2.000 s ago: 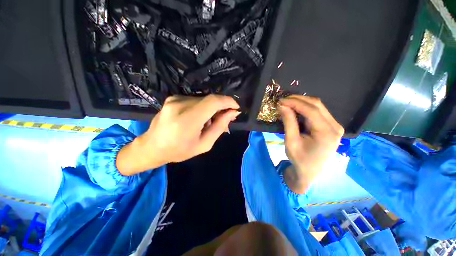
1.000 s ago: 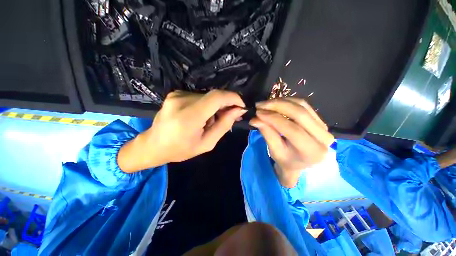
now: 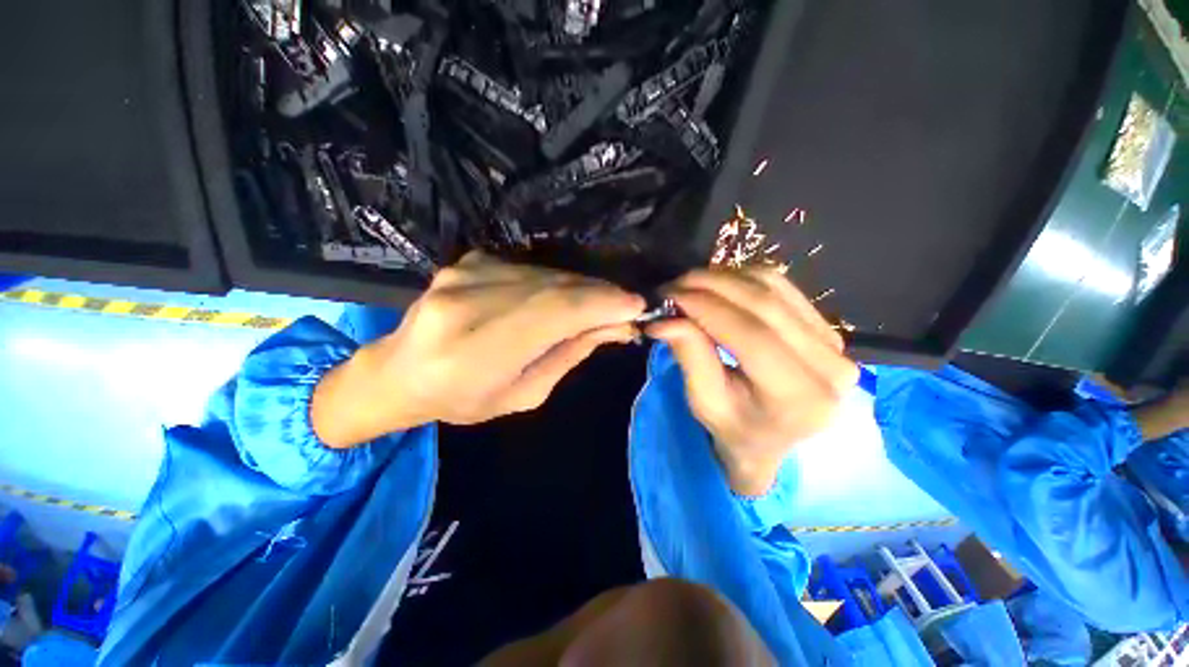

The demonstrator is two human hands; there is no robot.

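Note:
My left hand and my right hand meet at the near edge of the black tray. A small black plastic part with a shiny highlight is between their fingertips. Most of it is hidden by the fingers. Whether the right fingertips also hold a pin cannot be seen. A jumbled heap of black parts lies in the middle tray section. Brass-coloured pins lie just beyond my right hand, which covers part of the pile.
The divided black tray has low walls. Clear bags with gold contents lie on the green bench at the right. Another person's blue sleeve is at the right. Blue stools stand on the floor below.
My right hand has left the pin pile and moved left to meet my left hand. The part between the fingertips now shows a bright highlight. The tray sits slightly further right in view.

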